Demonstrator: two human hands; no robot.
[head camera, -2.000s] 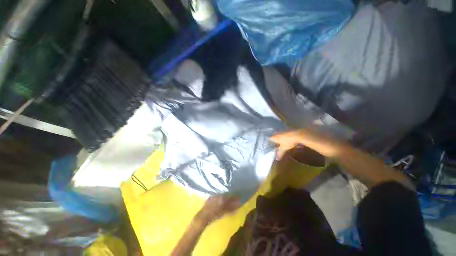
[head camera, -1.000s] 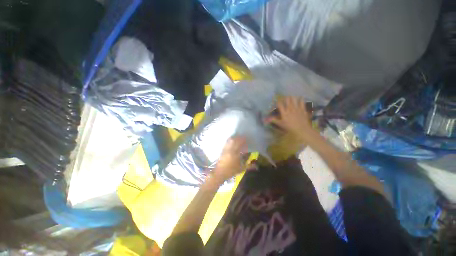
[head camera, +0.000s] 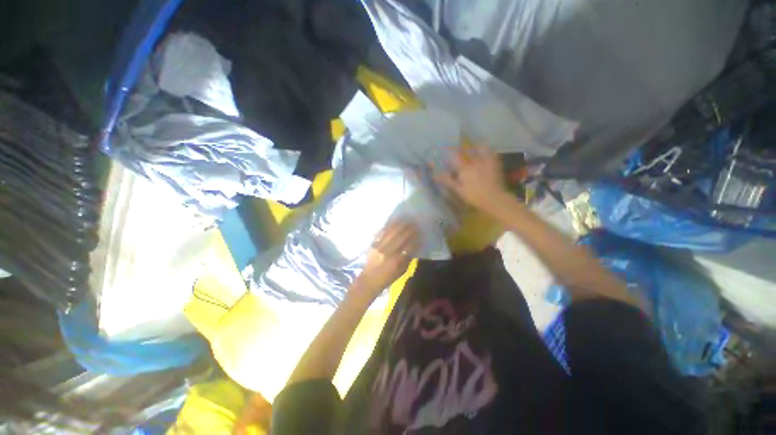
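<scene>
The pale blue garment (head camera: 328, 225) lies over the yellow pressing pad (head camera: 264, 340). It is bunched at its lower left, washed out by glare in the middle, and flatter near my hands. My left hand (head camera: 393, 245) has its fingers bent on the garment's near edge. My right hand (head camera: 472, 178) is blurred on the cloth farther up and to the right; its grip is unclear. The iron (head camera: 515, 168), dark with an orange part, is partly visible just right of my right hand.
Another pale blue heap (head camera: 204, 161) lies at the far left beside black cloth (head camera: 289, 68). A blue bar (head camera: 140, 64) is behind it. A grey bundle (head camera: 613, 76) stands at the far right. Blue plastic (head camera: 672, 297) is at right. A thin cord loop (head camera: 213, 295) lies on the pad's left corner.
Since two seconds ago, the garment has separated from the far heap and been spread nearer me. In the last second, my right hand has moved slightly left over the cloth. The view has shifted.
</scene>
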